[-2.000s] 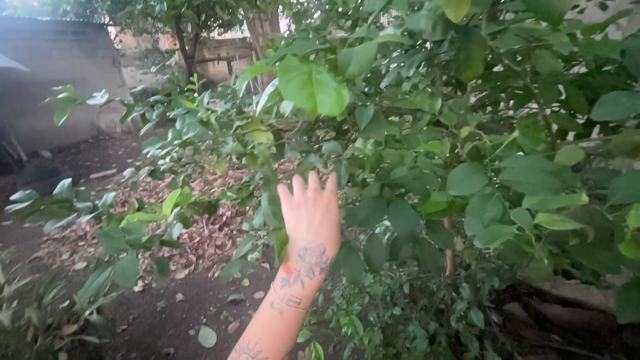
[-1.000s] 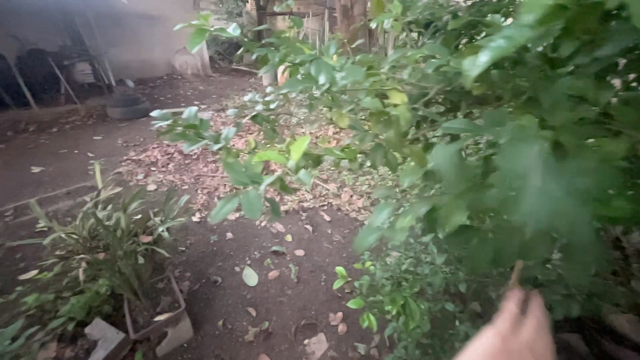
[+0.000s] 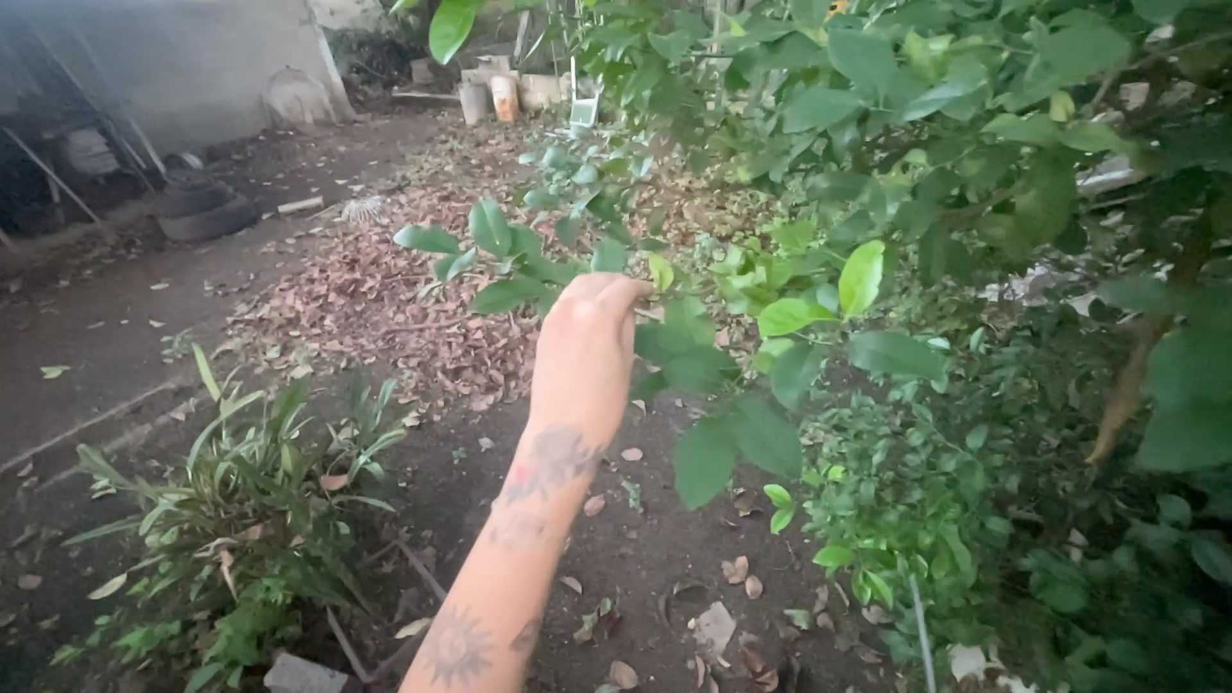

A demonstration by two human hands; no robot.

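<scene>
My left hand (image 3: 592, 313), at the end of a tattooed forearm, reaches up to the middle of the view with its back toward me. Its fingers are curled and pinched on a thin leafy branch (image 3: 520, 274) of the green bush (image 3: 866, 115). Leaves of that branch show on both sides of the hand; the fingertips are partly hidden. Just right of the fingers are a small yellow-green leaf (image 3: 660, 271) and brighter leaves (image 3: 861, 277). My right hand is out of view.
Dry fallen leaves (image 3: 385, 298) cover the soil beyond. A strappy-leaved plant (image 3: 260, 481) grows at lower left. Old tires (image 3: 204, 214) lie near the wall (image 3: 212, 67). Buckets (image 3: 503, 98) stand at the back. A thin pole (image 3: 921, 626) rises at lower right.
One second ago a hand was at the lower right, among blurred leaves; it is gone from view. My left hand, absent then, is now at the middle on a branch. The view has shifted.
</scene>
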